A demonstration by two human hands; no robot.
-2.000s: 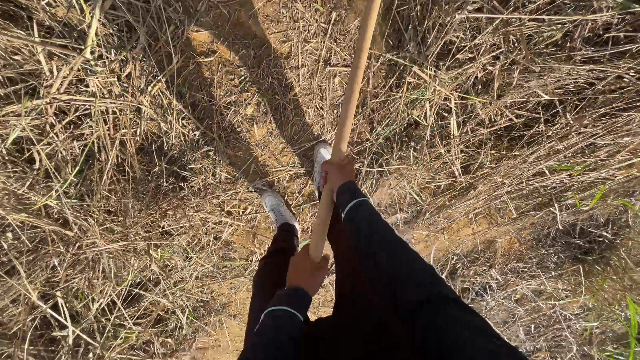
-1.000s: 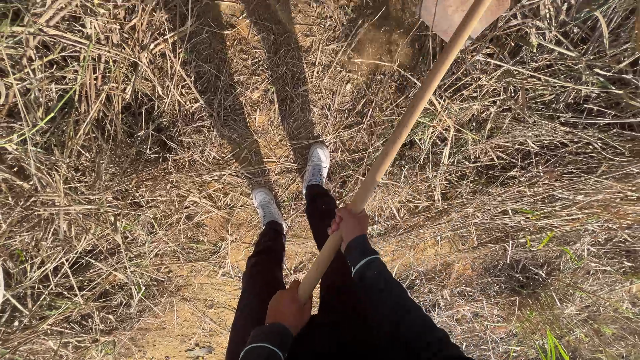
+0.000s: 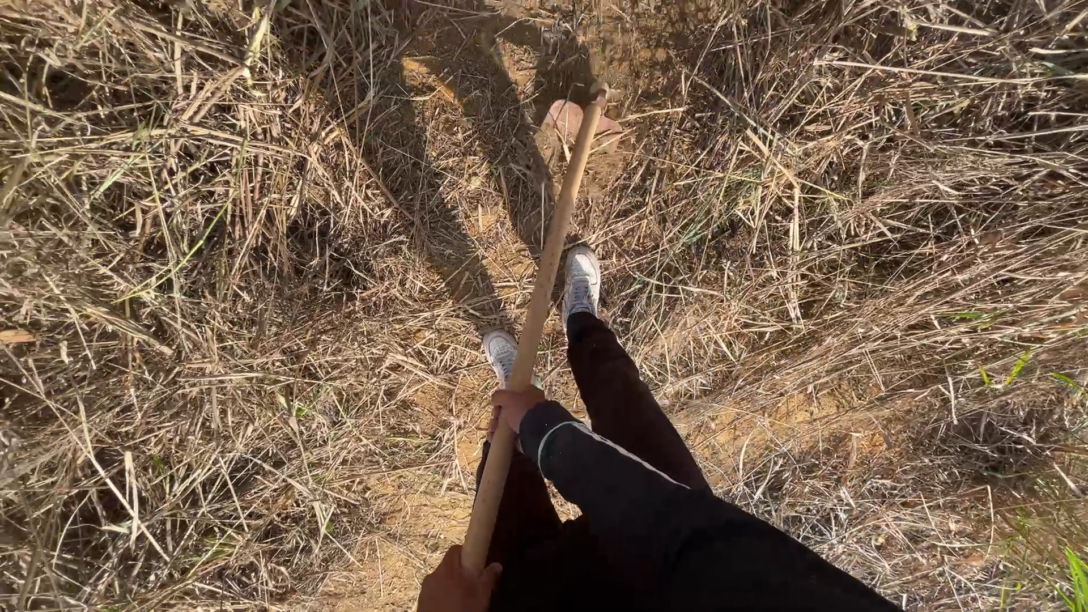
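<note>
A hoe's long wooden handle (image 3: 551, 263) runs from the bottom centre up to its metal blade (image 3: 564, 121), which lies low at the ground among dry stalks, partly behind the handle. My right hand (image 3: 515, 406), in a dark sleeve with a pale line at the cuff, is closed round the lower part of the handle. Close to the bottom edge, my left hand (image 3: 459, 583) grips the butt end and is partly cut off by the frame.
My white shoes, left (image 3: 500, 353) and right (image 3: 581, 276), stand on bare soil with straw, either side of the handle. Thick dry grass (image 3: 170, 255) lies at the left and right. Green blades (image 3: 1078, 578) grow at the lower right.
The hoe's blade, at the upper right one second ago, is now down near the ground ahead of my feet. The handle has swung left and both hands are lower in view.
</note>
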